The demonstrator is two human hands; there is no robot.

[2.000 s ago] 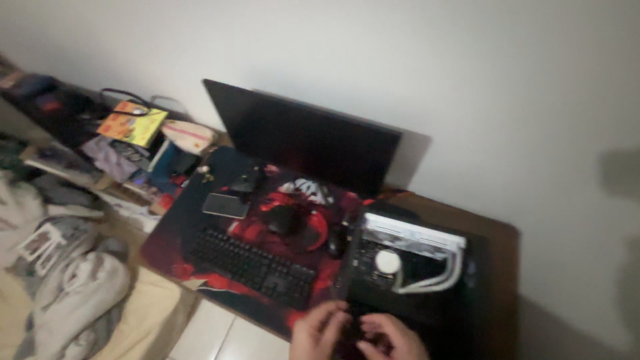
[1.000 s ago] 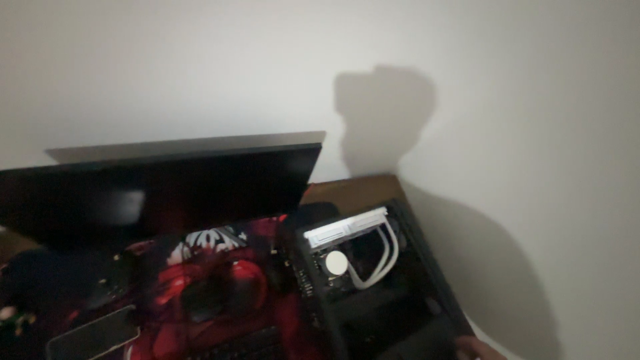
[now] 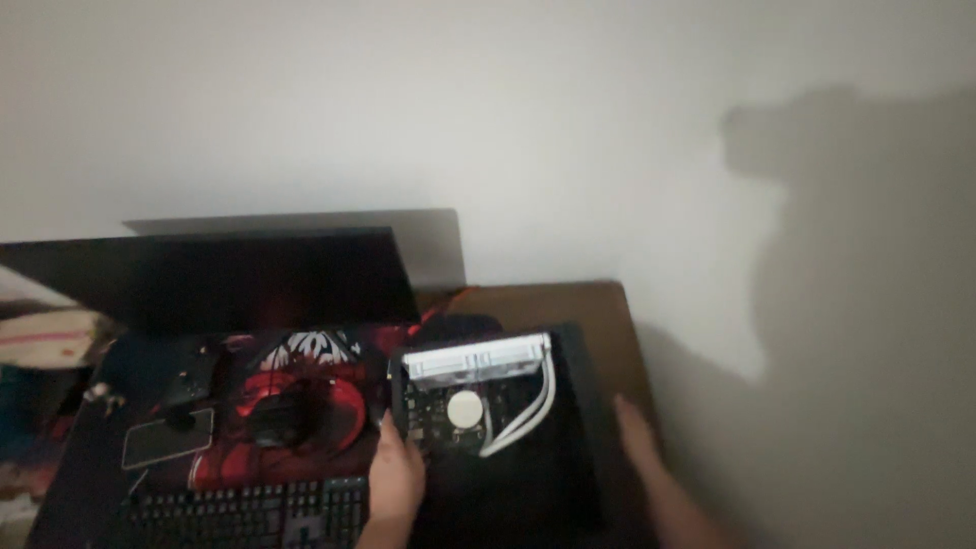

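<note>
An open black computer case [image 3: 518, 488] lies on the desk, with a white radiator [image 3: 476, 358] along its far end. Inside it are a round white cooler pump [image 3: 464, 409] and white tubes [image 3: 534, 415] that curve back from the radiator. My left hand [image 3: 396, 469] rests against the left side of the case, its fingers pointing forward. On the other side, my right hand [image 3: 637, 431] is beside the right edge of the case. Blur hides whether its fingers touch the case and how they are bent.
A dark monitor [image 3: 229, 278] stands at the back left against the wall. Before it lie red and black headphones [image 3: 305, 415], a phone-like flat device [image 3: 168, 439] and a keyboard [image 3: 244, 515]. The wooden desk corner [image 3: 564, 301] shows behind the case.
My hands were close together at the near end of the case two seconds ago; now they are apart, one on each side. The view has swung a lot.
</note>
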